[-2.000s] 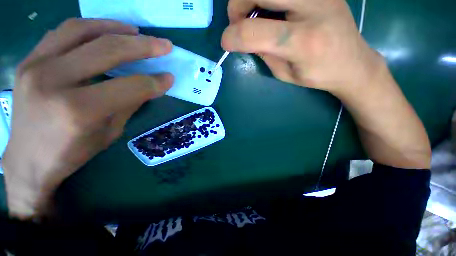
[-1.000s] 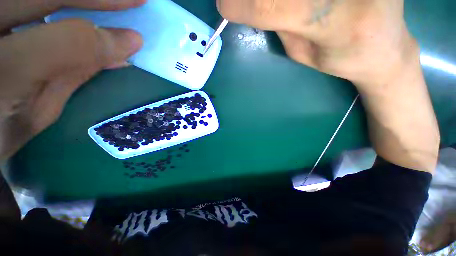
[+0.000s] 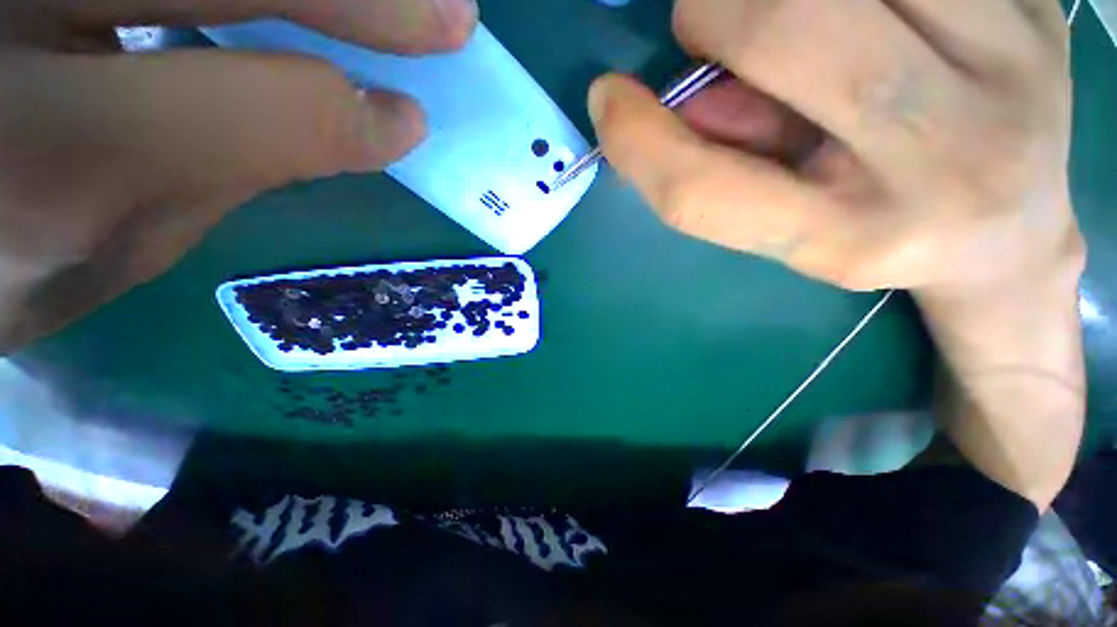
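A light-blue plastic housing [image 3: 472, 129] lies tilted on the green surface, with small dark holes and a slotted grille near its right end. My left hand [image 3: 208, 159] is cut off by the left edge; its thumb and fingers hold the housing's left part. My right hand [image 3: 845, 147] grips silver tweezers [image 3: 692, 85], their tip at the small holes by the housing's right end. Whether the tip holds a part cannot be told. Just below, a pale parts tray [image 3: 515, 339] holds a heap of small dark discs [image 3: 355, 306].
Loose dark discs [image 3: 343, 402] lie scattered on the green surface [image 3: 637, 367] below the tray. A thin white line [image 3: 796, 392] runs diagonally at the right, below my right wrist. My dark printed shirt [image 3: 417, 533] fills the bottom.
The view has shifted. The housing and tweezers appear further right and lower than one second ago, with the tip still at the housing's holes. My left hand still holds the housing.
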